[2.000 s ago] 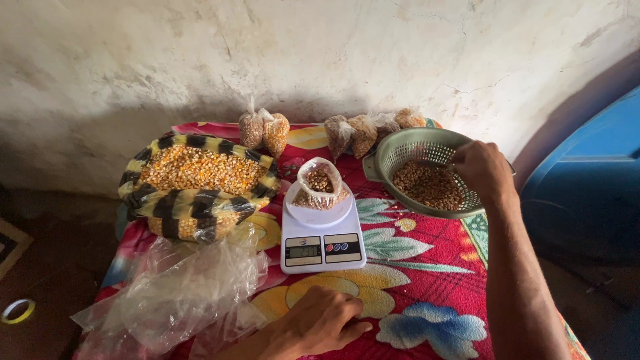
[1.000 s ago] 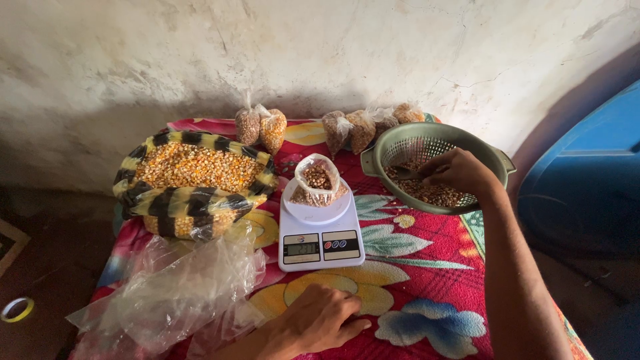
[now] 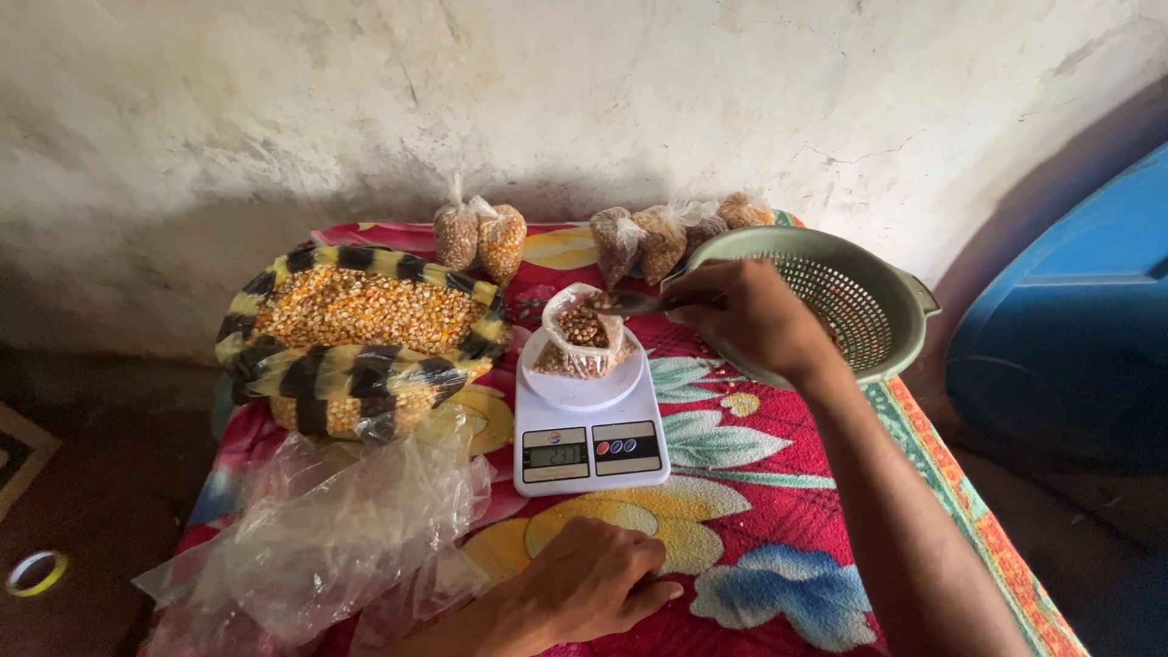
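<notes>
My right hand (image 3: 748, 310) is closed on the handle of a metal spoon (image 3: 634, 303), whose tip is over the mouth of an open clear plastic bag (image 3: 584, 342) of brown seeds. That bag stands on the round plate of a white digital kitchen scale (image 3: 591, 447) with a lit display. Behind my right hand is a green plastic colander (image 3: 858, 310); its seeds are mostly hidden by my hand and forearm. My left hand (image 3: 593, 584) rests on the floral cloth in front of the scale, fingers loosely curled, apparently holding nothing.
A black-and-yellow striped bag (image 3: 365, 374) of maize kernels stands left of the scale. Empty clear plastic bags (image 3: 338, 538) lie in front of it. Several filled, tied bags (image 3: 662, 242) line the wall side. A blue plastic container (image 3: 1077, 338) stands at right, a tape roll (image 3: 36, 573) at lower left.
My right hand has moved left from the colander to the bag on the scale, with the spoon in it. My left hand has stayed in front of the scale.
</notes>
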